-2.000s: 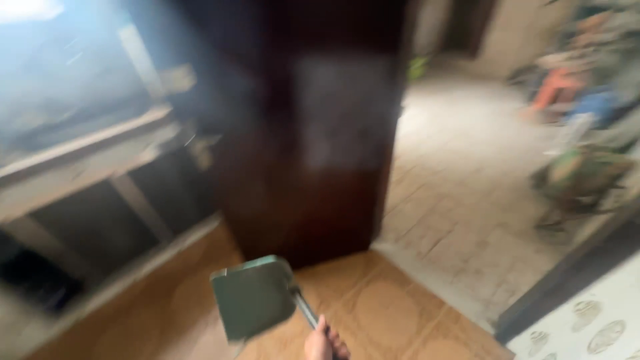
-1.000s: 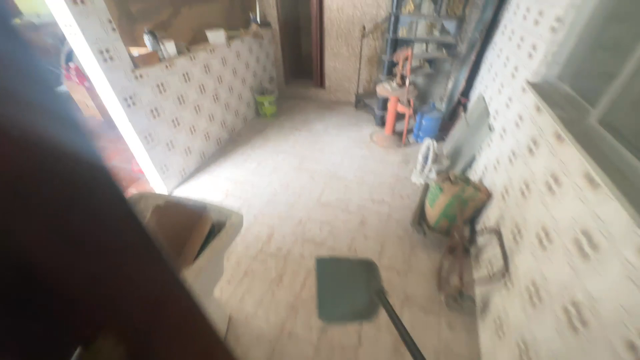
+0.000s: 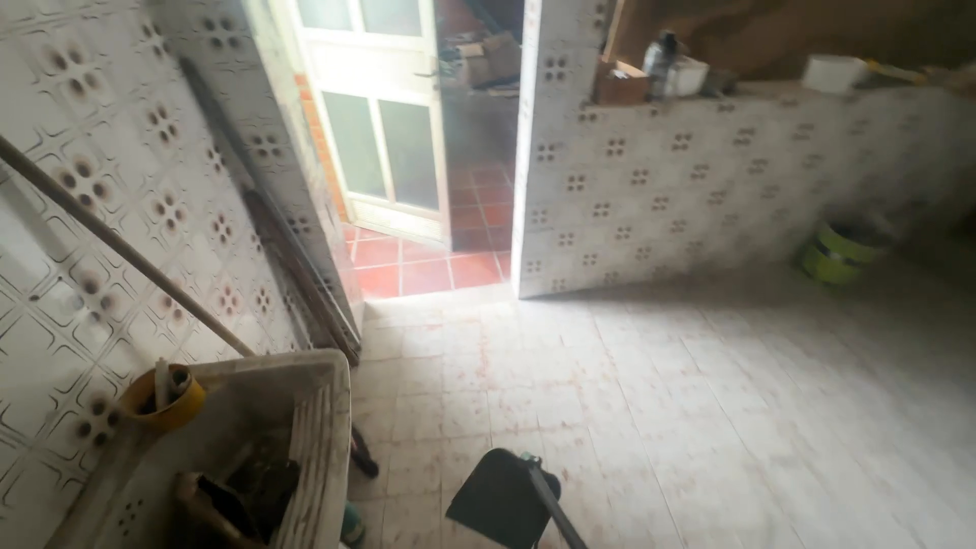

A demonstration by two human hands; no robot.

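Observation:
A dark green long-handled dustpan (image 3: 499, 499) shows at the bottom of the head view, a little right of the middle, over the pale tiled floor. Its grey handle (image 3: 555, 507) runs down out of the frame. Neither of my hands is visible, so what grips the handle is hidden. To the left of the dustpan stands a dirty laundry sink (image 3: 345, 404) with a ribbed washboard side and dark items inside. A yellow round container (image 3: 162, 398) holding small things rests on the sink's back left edge.
An open white door (image 3: 381, 114) stands beyond a doorway to red floor tiles (image 3: 427, 271). A wooden pole (image 3: 130, 255) and boards (image 3: 293, 267) lean on the left wall. A green bucket (image 3: 839, 252) stands by the far wall, below a ledge (image 3: 770, 95) with boxes and containers.
The view has swung left and moved into the tiled room, past the dark door. The dustpan stays low in view. The hand on its handle two seconds ago is out of sight now.

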